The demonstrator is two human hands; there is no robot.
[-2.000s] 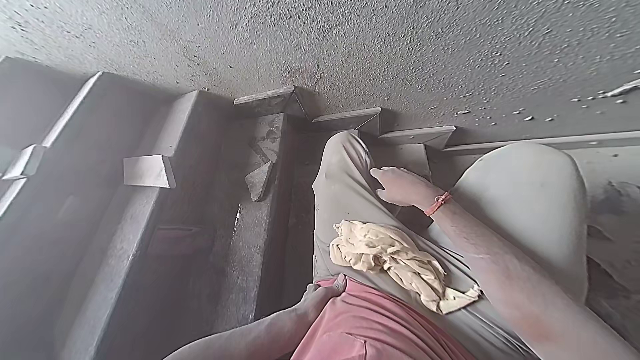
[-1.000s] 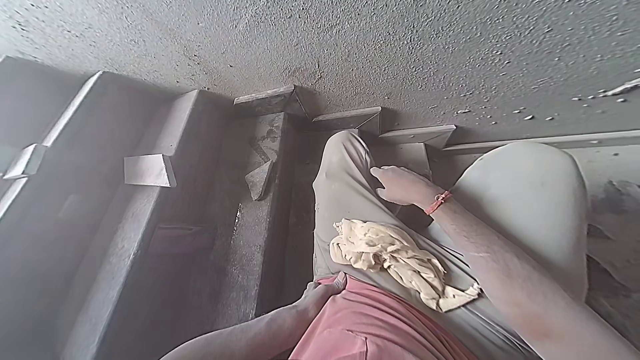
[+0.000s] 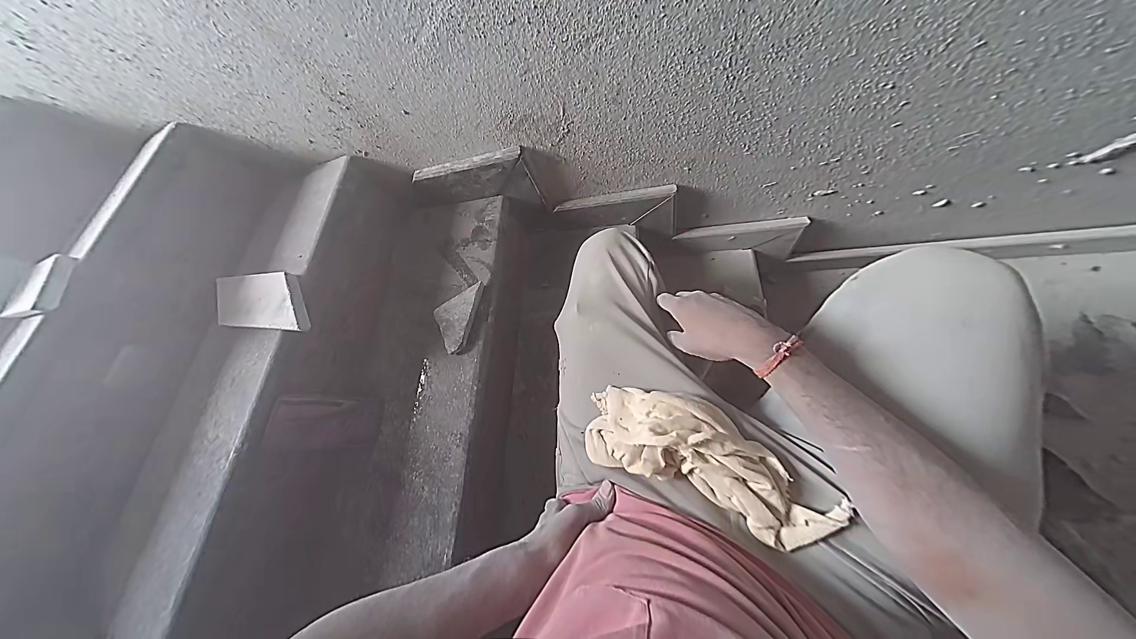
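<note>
My left hand (image 3: 577, 517) rests at the hem of my pink shirt (image 3: 657, 568), by my hip; its fingers are partly hidden, and whether they grip the fabric is unclear. My right hand (image 3: 723, 326) lies against the inner side of one knee of my light grey trousers (image 3: 603, 337), with a red thread bracelet (image 3: 778, 355) at the wrist. Its fingers are bent, and nothing shows in them. A crumpled cream cloth (image 3: 692, 448) lies across my thigh, between the two hands and touching neither.
Dusty stone steps (image 3: 213, 461) fill the left side. A loose tile piece (image 3: 262, 301) sits on a step edge, and a pointed shard (image 3: 458, 318) lies on a nearer step. Skirting tiles (image 3: 612, 206) follow the rough plastered wall (image 3: 621, 89). Small debris dots the wall's lower right.
</note>
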